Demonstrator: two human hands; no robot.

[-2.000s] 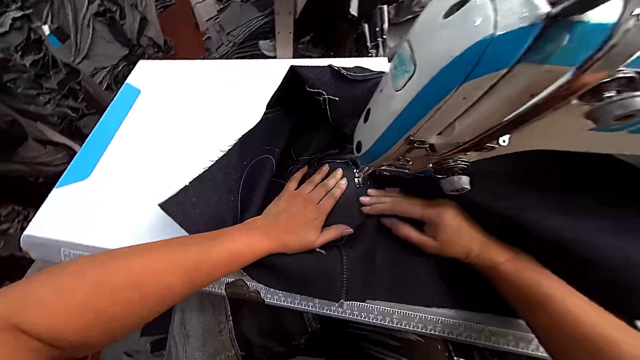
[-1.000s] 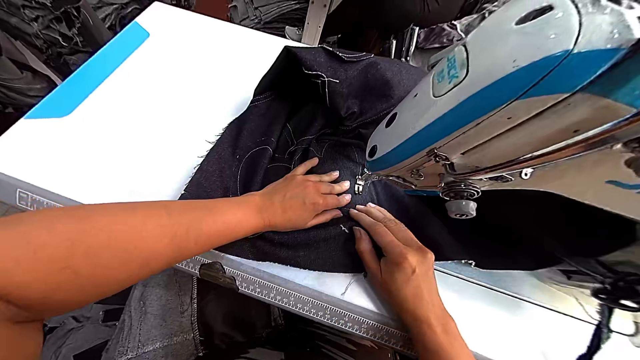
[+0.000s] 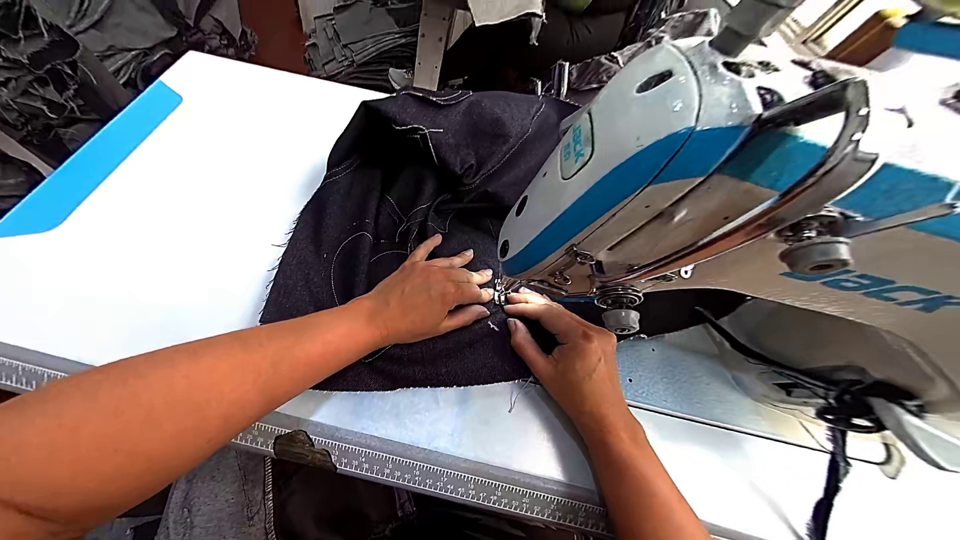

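Note:
Dark denim fabric (image 3: 450, 360) with pale stitched lines lies bunched on the white sewing table, under the head of a Jack industrial sewing machine (image 3: 637, 165). My left hand (image 3: 431, 296) rests flat on the cloth, fingers spread, its fingertips just left of the presser foot (image 3: 501, 291). Close on the right of the foot, my right hand (image 3: 566, 341) touches the cloth with bent fingers, the thumb near the index finger. Whether it pinches the cloth is not plain. Loose threads hang at the fabric's near edge. The needle's tip cannot be made out.
A measuring scale (image 3: 450, 484) runs along the front edge of the table (image 3: 225, 150). A black cord (image 3: 831, 472) hangs at the right by the machine. Stacked grey cloth (image 3: 364, 41) and heaped dark pieces (image 3: 60, 82) lie beyond the table.
The denim right of the machine's needle has moved away, baring the metal bed there. My right hand has drawn in close to the presser foot, its forearm now steeper. The view has shifted.

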